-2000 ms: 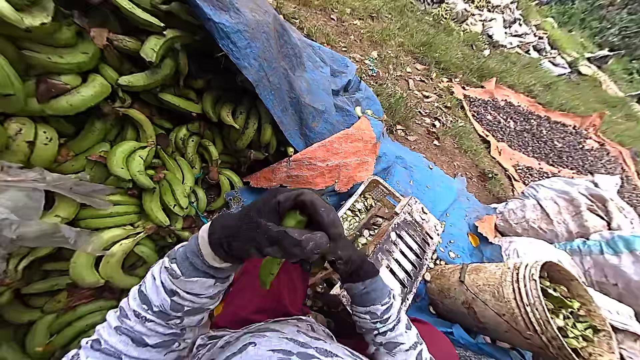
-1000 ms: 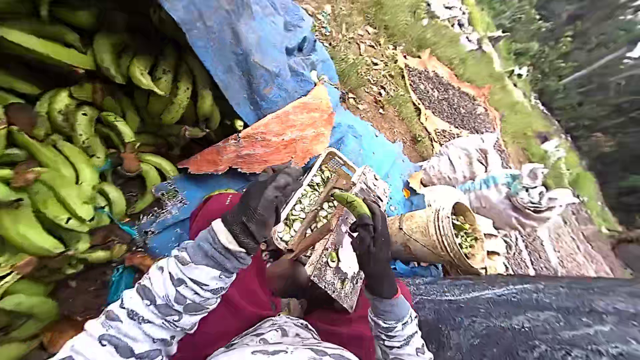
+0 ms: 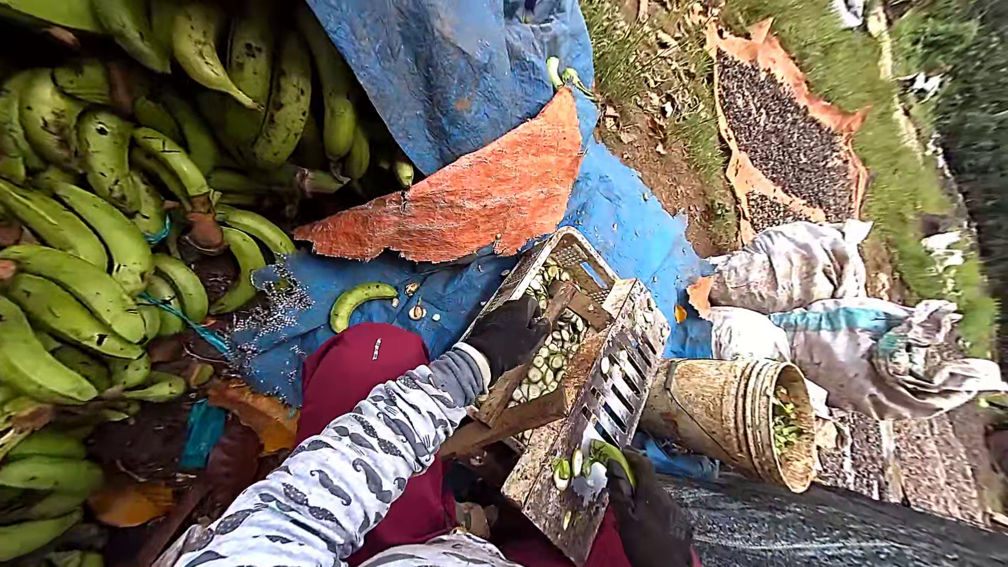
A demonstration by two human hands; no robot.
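My left hand point(image 3: 510, 335), in a black glove, is closed on the wooden frame point(image 3: 504, 394) above a plastic crate point(image 3: 579, 244) of sliced green bananas or plantains point(image 3: 547, 366). In my right hand point(image 3: 647, 508), also black-gloved, is a green banana or plantain point(image 3: 613, 457), low on a slotted slicing board point(image 3: 622, 378). Cut pieces point(image 3: 561, 472) lie beside it on the board. The board slants alongside the crate, over my knees. My right palm is partly out of sight.
Green banana bunches point(image 3: 79, 276) heap at the left. Blue tarp point(image 3: 630, 205) lies beyond the crate, with an orange sheet point(image 3: 472, 189). A dirty bucket point(image 3: 724, 417) lies tilted at the right, near white sacks point(image 3: 850, 346). One loose banana point(image 3: 362, 299) rests on the tarp.
Two seconds ago both hands were together around a green fruit. They have moved apart, the left onto the wooden frame, the right down along the slicing board. The view has shifted.
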